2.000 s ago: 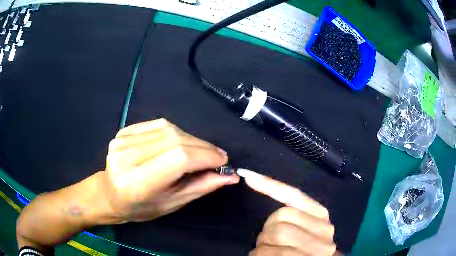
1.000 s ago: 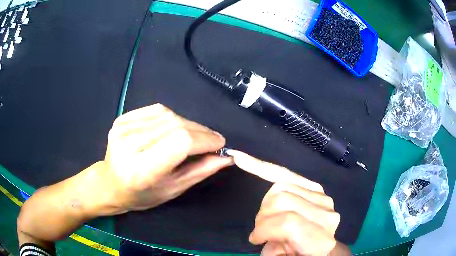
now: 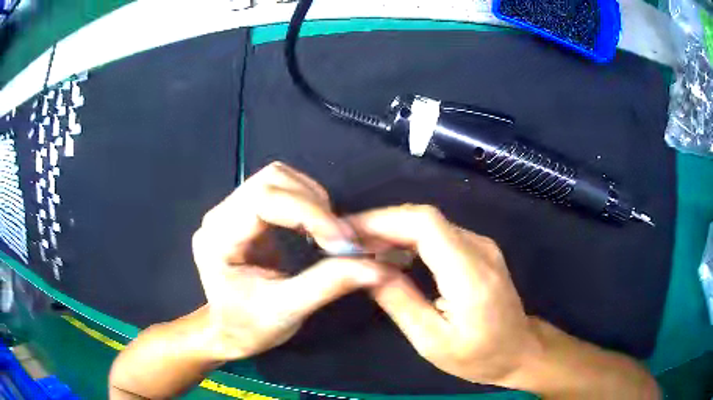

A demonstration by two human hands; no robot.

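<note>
A small grey-silver metal workpiece is pinched between the fingertips of both hands over the black mat. Fingers cover most of it, and it is blurred. My left hand grips its left end with thumb and fingers. My right hand holds its right end with thumb and forefinger. An electric screwdriver lies on the mat beyond my hands, its bit pointing right and its pale tape band towards the cord.
Laid-out units stand in rows on the left mat, with bar-shaped parts beyond at the left edge. The blue screw tray is at the top right. A clear parts bag lies at the right edge. The black driver cord runs upward.
The view has swung left, showing more laid-out units. My right hand has gone from touching the workpiece with one extended finger to pinching it with thumb and forefinger.
</note>
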